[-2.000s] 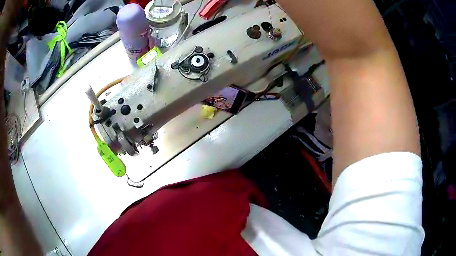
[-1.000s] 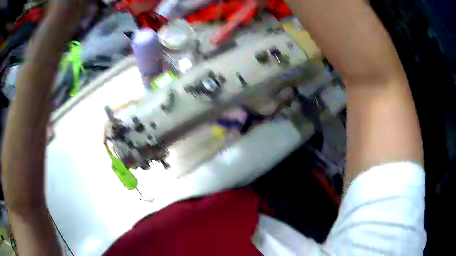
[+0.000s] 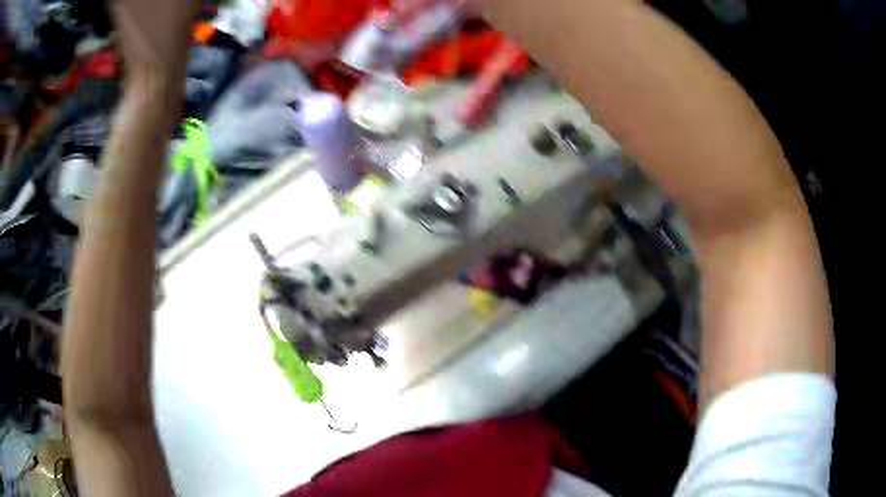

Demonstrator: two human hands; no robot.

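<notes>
The white-cream sewing machine (image 3: 418, 228) lies across the middle of the blurred head view, on its white table (image 3: 214, 388). A lime-green tag (image 3: 297, 371) hangs at its needle end. My left arm runs up the left side and my right arm arches over the right side. Both arms reach up past the top edge of the picture. My two hands are cut off by that edge, so what they hold or touch is hidden.
A lilac bottle (image 3: 328, 139) and a pale-lidded jar (image 3: 380, 105) stand behind the machine. Grey fabric with a lime-green tie (image 3: 197, 160) and orange-red fabric (image 3: 321, 34) lie behind the table. A lit phone (image 3: 520, 275) is under the machine arm. Dark red cloth (image 3: 447, 464) covers my lap.
The view has shifted, so the machine and table sit lower and further right. My left arm has come in from the left edge and now shows along most of its length.
</notes>
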